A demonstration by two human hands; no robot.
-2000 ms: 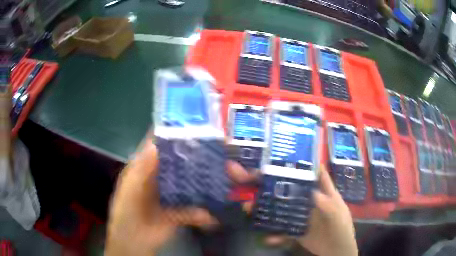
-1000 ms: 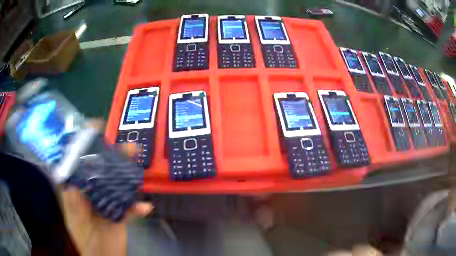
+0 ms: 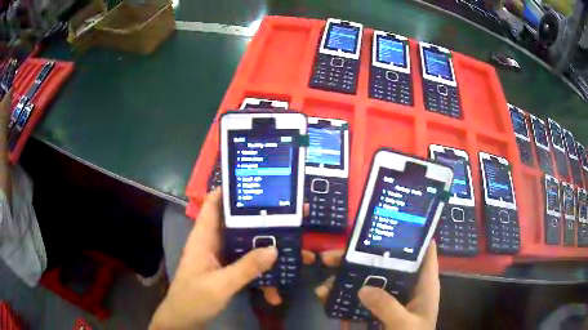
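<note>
My left hand (image 3: 216, 271) holds a keypad phone (image 3: 263, 169) upright in front of the tray, its thumb on the navigation key. My right hand (image 3: 403, 303) holds another keypad phone (image 3: 398, 213), tilted to the right, its thumb at the navigation key. Both screens are lit dark blue with a white text list and one light blue highlighted line. Behind them lies the red phone tray (image 3: 284, 32) with three lit phones in the back row and several in the front row, partly covered by the held phones. Pockets at both back corners are empty.
A neighbouring tray with lit phones (image 3: 552, 206) lies at the right. Another red tray (image 3: 48, 97) holds dark pieces at the far left. An open cardboard box (image 3: 138, 29) stands at the back left on the green bench (image 3: 135, 116). A person's light sleeve (image 3: 26, 219) shows at the left edge.
One second ago my left hand held a blurred, tilted phone at the far left. Now both hands hold phones centrally before the tray. The view has shifted, with the tray further right.
</note>
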